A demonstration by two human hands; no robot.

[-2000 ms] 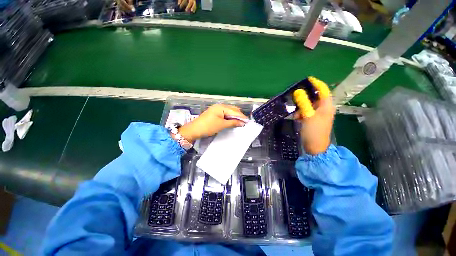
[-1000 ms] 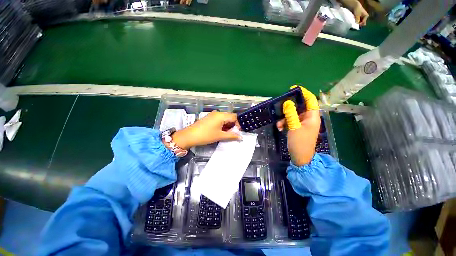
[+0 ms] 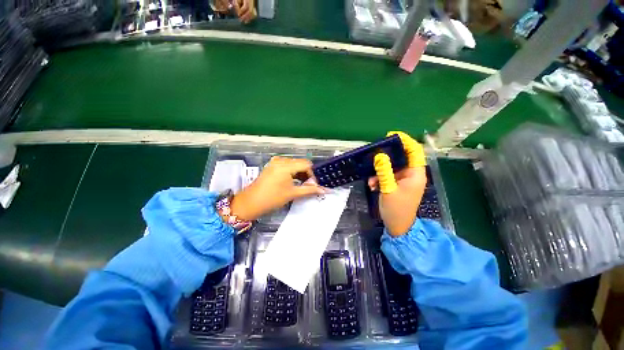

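My right hand (image 3: 400,188), with yellow finger cots, holds a dark keypad phone (image 3: 356,162) tilted above the tray, keys facing up. My left hand (image 3: 277,184) pinches the top of a white sleeve (image 3: 308,236), which hangs flat below it. The phone's lower end is at my left fingertips, beside the sleeve's top edge; whether it touches the sleeve is unclear. Below lies a clear blister tray (image 3: 246,240) with several dark phones in its front row, one of them (image 3: 339,294) fully visible. White sleeved pieces (image 3: 228,176) lie in its back left pockets.
The green conveyor belt (image 3: 226,92) runs behind the tray, with a pale rail (image 3: 102,137). A grey post (image 3: 489,96) rises at right. Stacked clear trays of bagged phones (image 3: 547,212) stand on the right. A pink box-like piece (image 3: 412,53) and another person's hand (image 3: 239,8) are across the belt.
The phone has moved left and down and now lies more level, its keypad end at my left fingers. The sleeve has shifted slightly left and down with my left hand.
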